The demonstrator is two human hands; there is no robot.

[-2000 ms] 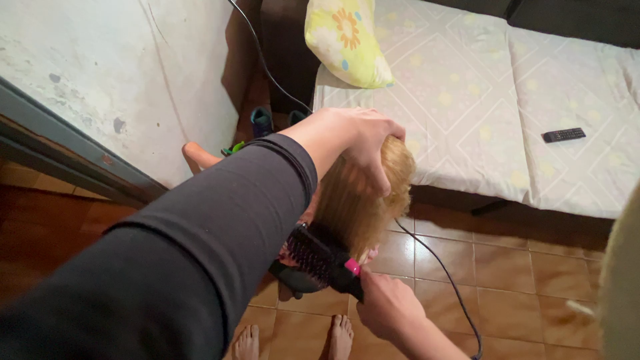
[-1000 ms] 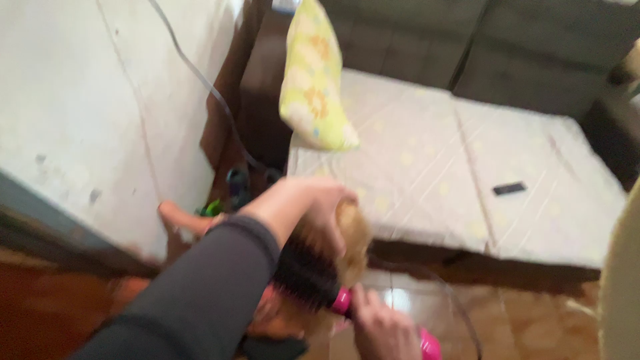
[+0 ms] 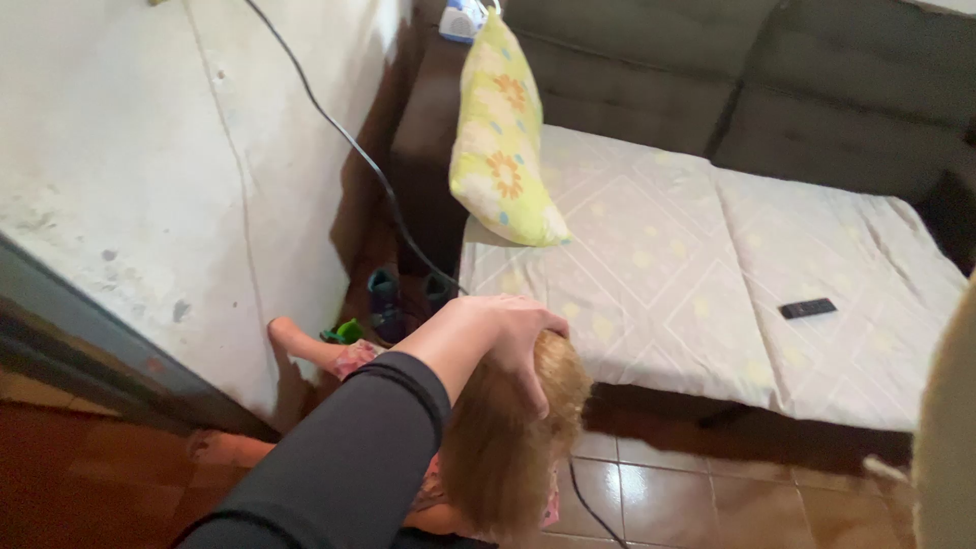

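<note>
My left hand (image 3: 515, 339), at the end of a dark sleeve, rests with curved fingers on the head of a seated person with long light-brown hair (image 3: 499, 450). The thumb lies over the hair and the fingertips reach round the top of the head. Whether the hand grips any hair cannot be told. My right hand is out of view, and no hairbrush shows now. A black cable (image 3: 587, 499) runs down past the hair over the tiles.
A sofa (image 3: 640, 84) with a pale cover (image 3: 648, 282) bears a yellow flowered pillow (image 3: 503, 152) and a remote control (image 3: 808, 308). Another cable (image 3: 351, 141) crosses before the white wall (image 3: 152, 152). Shoes (image 3: 385, 305) stand beside the sofa.
My right hand and the pink-and-black hot-air brush, both at the hair in the earlier frames, are out of view. My left hand remains on the head. The view has tilted up.
</note>
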